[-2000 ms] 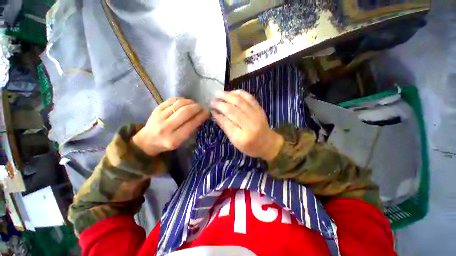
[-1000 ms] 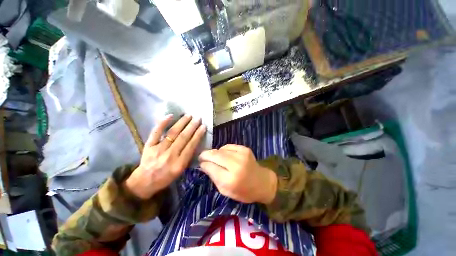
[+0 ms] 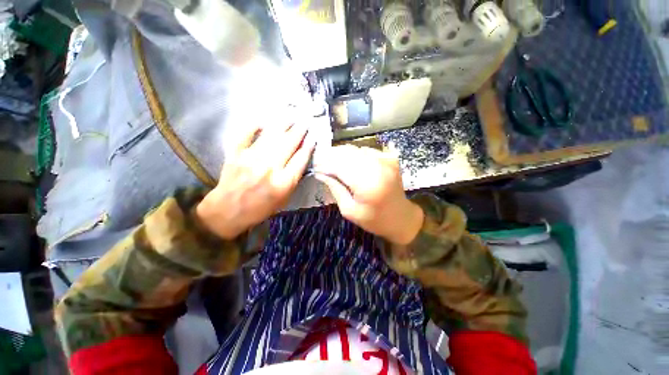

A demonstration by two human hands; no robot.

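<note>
A large grey denim panel with a tan-brown seam spreads over the left side and up to the overlock machine. My left hand lies on the panel with its fingers towards the needle area. My right hand is beside it at the cloth's edge, fingers curled and pinching the edge near the cloth plate. The fingertips of my left hand are washed out by bright light. The needle area is partly hidden by glare.
Green-handled scissors lie on a blue mat at the upper right. Dark lint covers the machine table. A green crate holding grey pieces stands on the floor at right. A striped apron covers my lap.
Both hands and the panel's edge have moved up to the machine's needle area. The view has shifted, showing the dials and scissors. My left hand has gone from pinching to lying on the cloth.
</note>
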